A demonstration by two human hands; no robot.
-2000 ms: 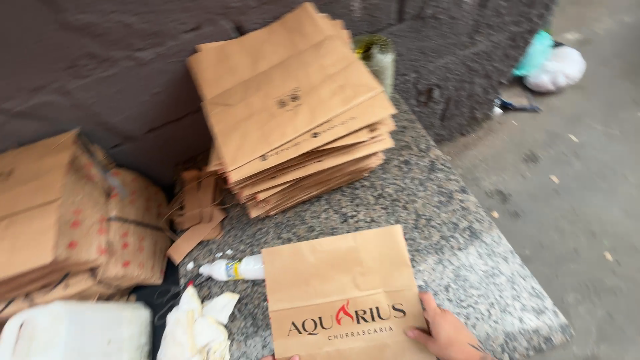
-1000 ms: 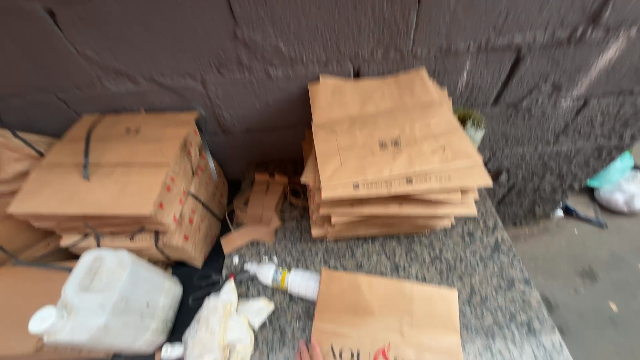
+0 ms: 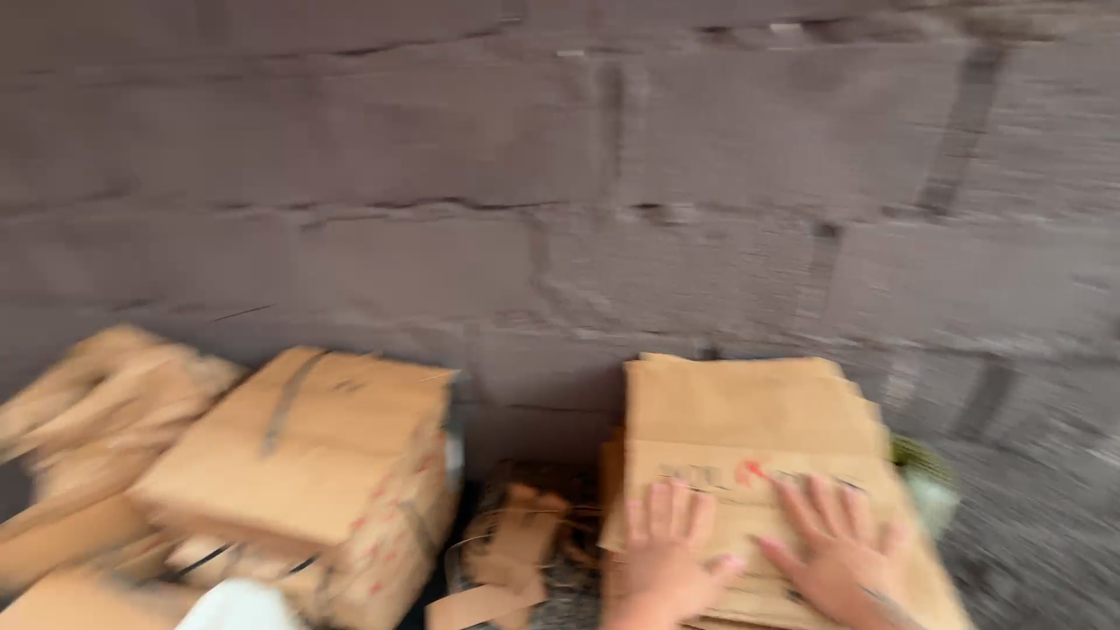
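Both my hands lie flat, fingers spread, on a printed brown paper bag (image 3: pixel 744 411) at the top of a stack of paper bags. My left hand (image 3: pixel 669 556) touches the bag's left part, below dark and red print. On its right part rests my right hand (image 3: pixel 831 547), palm down. Neither hand grips anything. The lower edge of the stack runs out of view, and the picture is blurred.
A strapped bundle of brown paper bags (image 3: pixel 297 446) sits at the left, beside crumpled brown paper (image 3: pixel 131 411). Cardboard scraps (image 3: pixel 516 542) lie between the bundle and the stack. A painted block wall (image 3: pixel 542 192) rises behind. Right of the stack stands a greenish container (image 3: pixel 929 499).
The printed bag, earlier low in front of the stack with a hand at it, now lies on top of the stack. Both hands have come onto it. The view has tilted up toward the wall.
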